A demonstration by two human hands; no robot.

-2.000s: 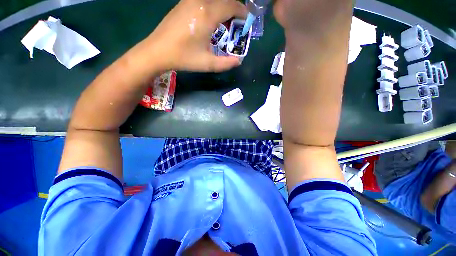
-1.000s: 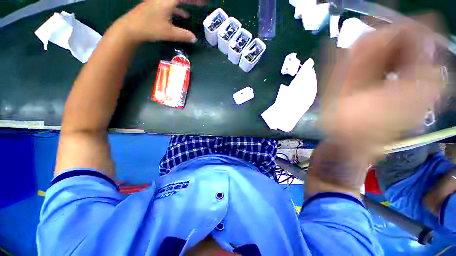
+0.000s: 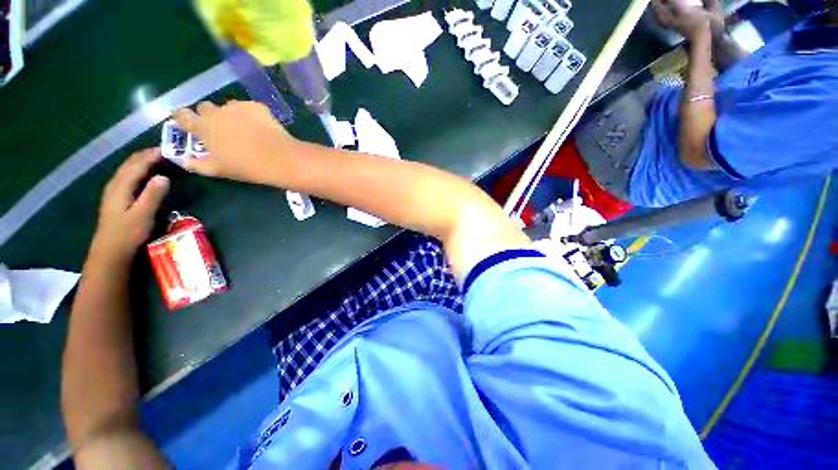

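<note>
White adapter housings (image 3: 175, 144) with dark insides stand on the dark green bench at the upper left, largely covered by my right hand (image 3: 230, 138). Its fingers are closed around them. My left hand (image 3: 129, 209) is just beside the housings at the bench side, thumb and fingers apart, seemingly holding nothing; whether a fingertip touches a housing cannot be told. The yellow-wrapped glue gun (image 3: 262, 27) lies beyond my right hand, its tapered nozzle (image 3: 322, 106) pointing towards the tissue and a small white fitting.
A red and white packet (image 3: 186, 263) lies below my hands. An end cap (image 3: 300, 204) and tissue (image 3: 375, 138) lie by my right forearm, more tissue (image 3: 404, 44) beyond. A joined white strip (image 3: 480, 55) and grouped housings (image 3: 542, 50) are farther right. Another person (image 3: 753, 110) sits at the right.
The view has turned to the right. My right hand has moved from the right side onto the housings. My left hand has come in close to them. The yellow glue gun is now in view.
</note>
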